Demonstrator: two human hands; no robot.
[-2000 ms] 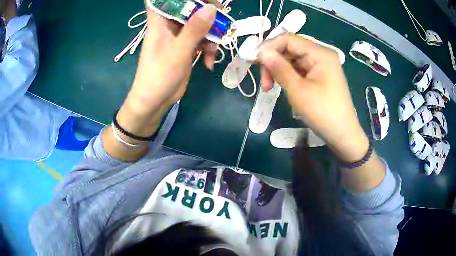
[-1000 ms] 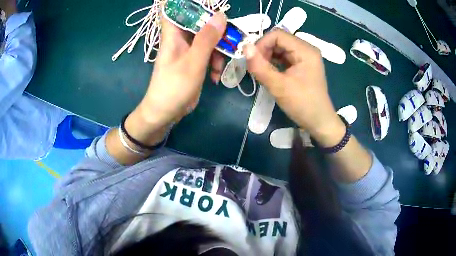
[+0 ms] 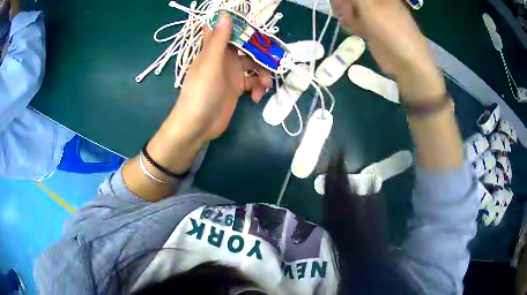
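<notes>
My left hand [image 3: 216, 92] holds an open white housing shell [image 3: 287, 59] near the top centre, open side up. A green circuit board [image 3: 238, 30] lies at its upper left end and a blue battery [image 3: 270, 56] with red lead wires at the other. A thin off-white cord [image 3: 312, 80] is at the shell's narrow end; its attachment is unclear. My right hand [image 3: 373, 26] is blurred at the top edge, right of and apart from the shell. Its fingertips are partly cut off, and whether it holds anything cannot be told.
Wrist straps [image 3: 188, 52] lie heaped behind my left hand. Several white back covers [image 3: 312, 144] lie scattered on the green worktop [image 3: 104, 86]. Body halves [image 3: 491, 155] are piled at the right. A pale rail [image 3: 462, 69] curves behind my right arm. A person's sleeve [image 3: 23, 75] is at the left.
My right hand has left the shell's narrow end and moved up and right. My left hand still holds the shell, now tilted more. The two single body halves at the right no longer show there.
</notes>
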